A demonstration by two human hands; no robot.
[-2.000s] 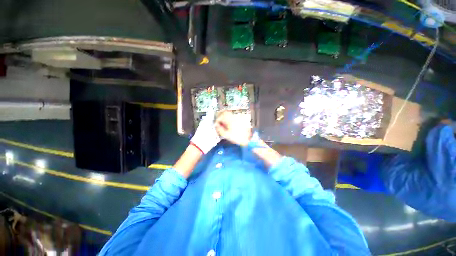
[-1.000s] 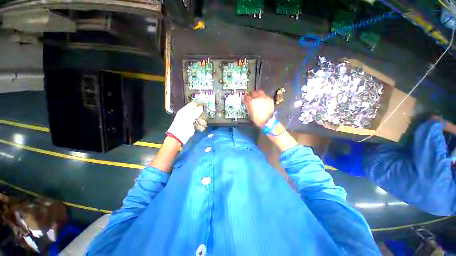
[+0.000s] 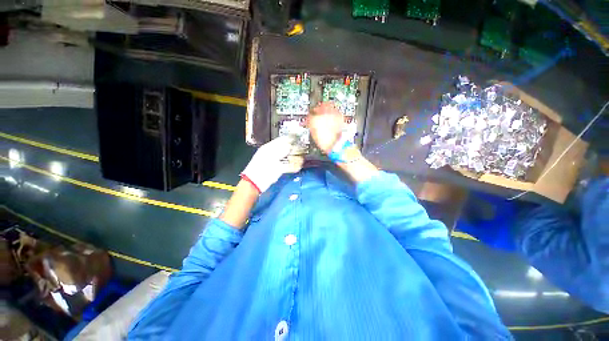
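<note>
A dark board carrier (image 3: 370,100) lies on the bench with circuit boards (image 3: 293,97) showing in its sections, pale green with white and silver parts. My left hand (image 3: 272,160), in a white glove with a red cuff edge, is at the carrier's near left edge; small dull metallic pieces seem to be at its fingers. My right hand (image 3: 326,128), bare with a blue wrist strap, is blurred over the near boards and partly hides them. Its fingertips are not clear. A large pile of shiny silver metal parts (image 3: 487,133) lies at the right.
The pile lies on a tan cardboard tray (image 3: 564,166). A small brass-coloured object (image 3: 400,126) lies between carrier and pile. Green boards (image 3: 423,8) lie along the far side. A black cabinet (image 3: 133,133) stands left. A person's blue sleeve (image 3: 567,230) shows at right.
The view has shifted, so the bench items appear farther right. My right hand has moved left across the near boards, closer to my left hand. My left hand remains at the carrier's near left edge.
</note>
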